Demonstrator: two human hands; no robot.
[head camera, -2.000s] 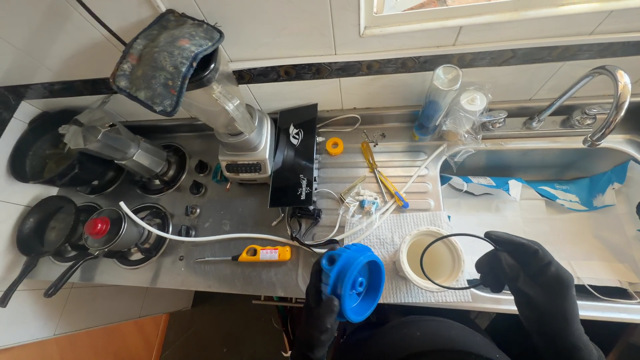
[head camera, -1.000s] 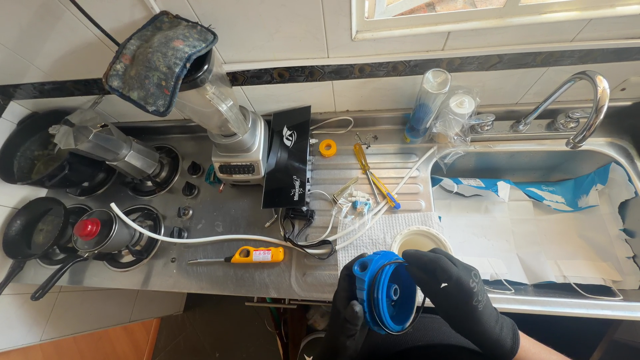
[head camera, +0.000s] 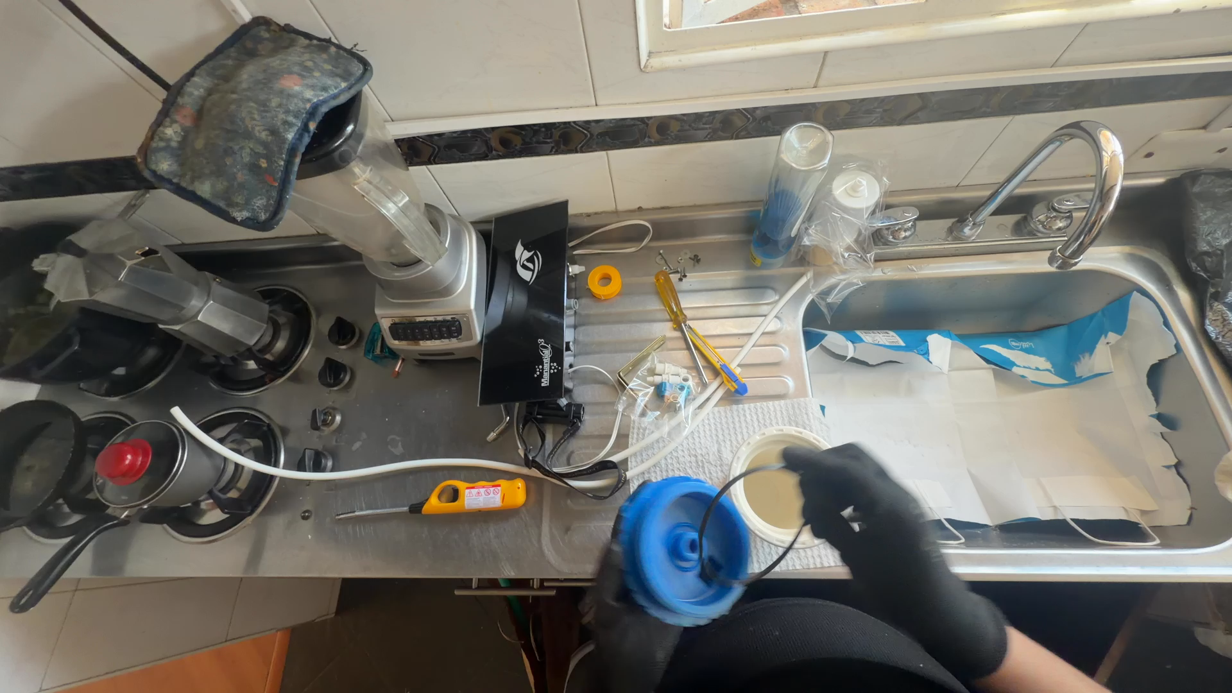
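Near the bottom centre, my left hand (head camera: 621, 616), in a black glove, grips a round blue plastic filter cap (head camera: 685, 551) with its ribbed hollow inside facing up. My right hand (head camera: 857, 505), also gloved and slightly blurred, pinches a thin black O-ring (head camera: 703, 525) at its upper right side. The ring's lower left part overlaps the open cap; whether it touches the inside, I cannot tell. Behind the ring, a round white container (head camera: 746, 496) with a pale interior stands on a white paper towel (head camera: 664, 457), partly covered by the ring and my right hand.
A white tube (head camera: 385, 471) crosses the counter beside a yellow lighter (head camera: 481, 496). Screwdrivers (head camera: 685, 327), orange tape (head camera: 604, 282) and bagged fittings (head camera: 664, 390) lie on the drainboard. A blender (head camera: 428, 289) and stove pots stand left; the sink (head camera: 962, 553) holds torn paper.
One second ago both hands were together at the cap with the ring against it. Now my right hand has moved right and up from the cap, and the ring stands out from its rim.
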